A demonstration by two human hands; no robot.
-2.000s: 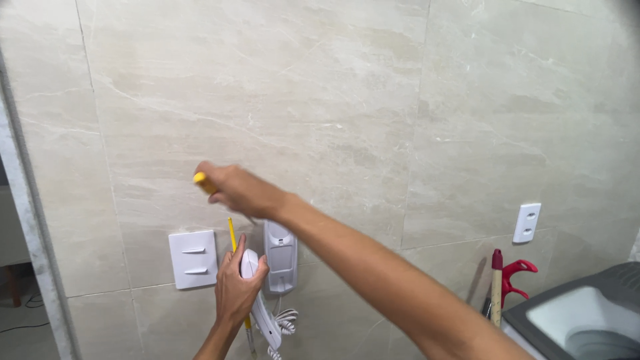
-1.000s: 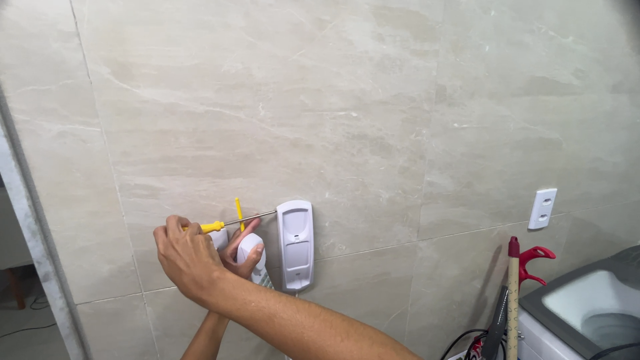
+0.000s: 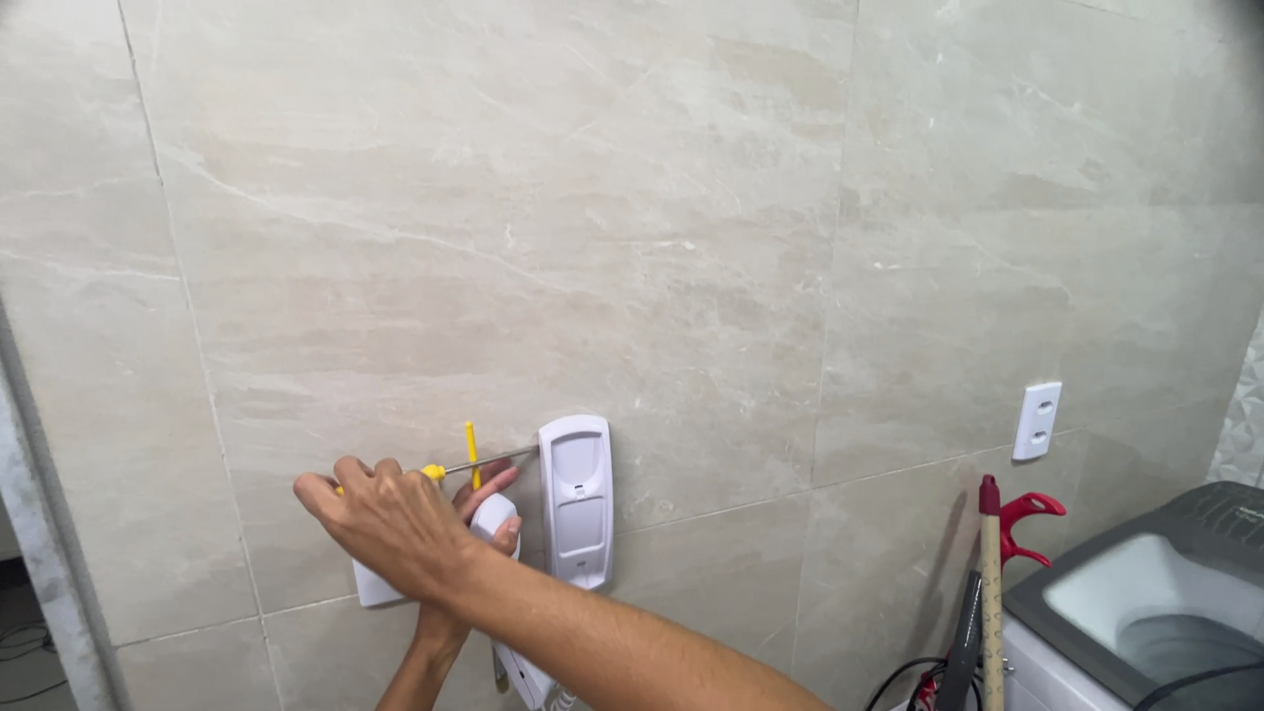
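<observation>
The white wall base of an intercom handset [image 3: 578,504] is fixed to the tiled wall. My right hand [image 3: 395,513] grips a yellow-handled screwdriver [image 3: 433,474]; its metal shaft points right, and the tip meets the upper left edge of the base. Crossing beneath my right arm, my left hand [image 3: 489,494] holds the white handset [image 3: 494,513] left of the base, together with a second thin yellow tool [image 3: 471,444] that stands upright. Part of the handset and most of the left palm are hidden behind the right hand and forearm. A coiled cord [image 3: 562,699] shows at the bottom.
A white switch plate [image 3: 373,585] is partly covered by my right hand. To the right are a wall socket [image 3: 1038,422], a stick with a dark red end [image 3: 990,553], a red plastic handle [image 3: 1027,518], black cables and a washing machine [image 3: 1076,622]. A door frame [image 3: 44,553] borders the left.
My right hand has come down from above the switch plate, and the screwdriver now reaches the left side of the base. Since one second ago, both hands have hardly moved.
</observation>
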